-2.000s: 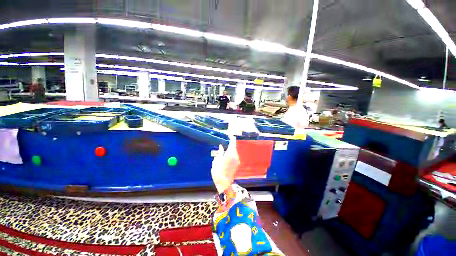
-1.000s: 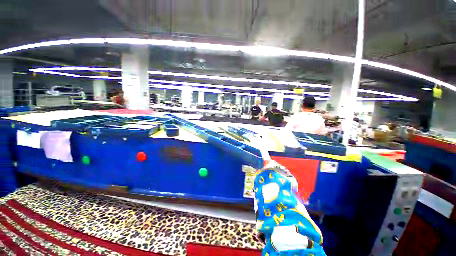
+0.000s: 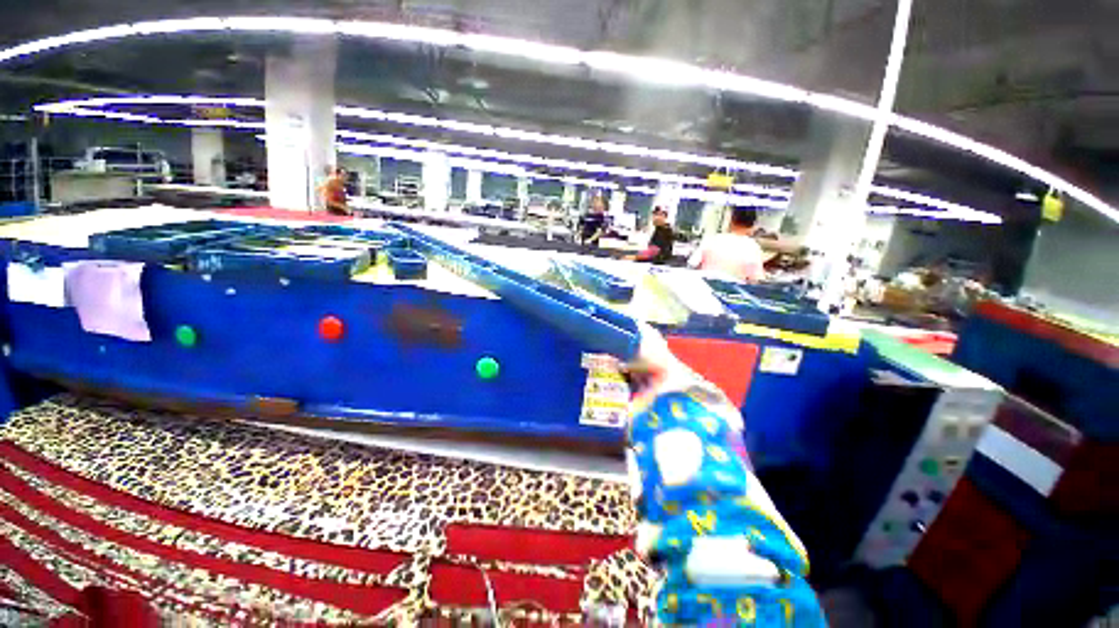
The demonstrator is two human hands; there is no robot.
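My right hand point(image 3: 653, 358), in a blue sleeve with yellow and white print, reaches up to the near end of a long narrow blue cutting die point(image 3: 528, 294). The die lies slanted on top of the press, its near end at the front edge. The fingers seem closed on that end, though they are blurred and partly hidden. My left hand is not in view. Leopard-print fabric point(image 3: 307, 485) lies on the press bed, with red bands point(image 3: 522, 543) between leopard strips at the front. A thin pale cord point(image 3: 491, 591) lies on the red.
The blue press beam point(image 3: 405, 380) stands behind the fabric, with green and red buttons. More dies point(image 3: 246, 252) lie on top. A control box point(image 3: 926, 472) stands at the right, beside another blue and red machine point(image 3: 1043, 380). Several people are in the hall behind.
The view has swung left and shifted slightly up and down. My right hand stays at the die's near end; its fingers showed more clearly two seconds ago. The die has not clearly moved on the press.
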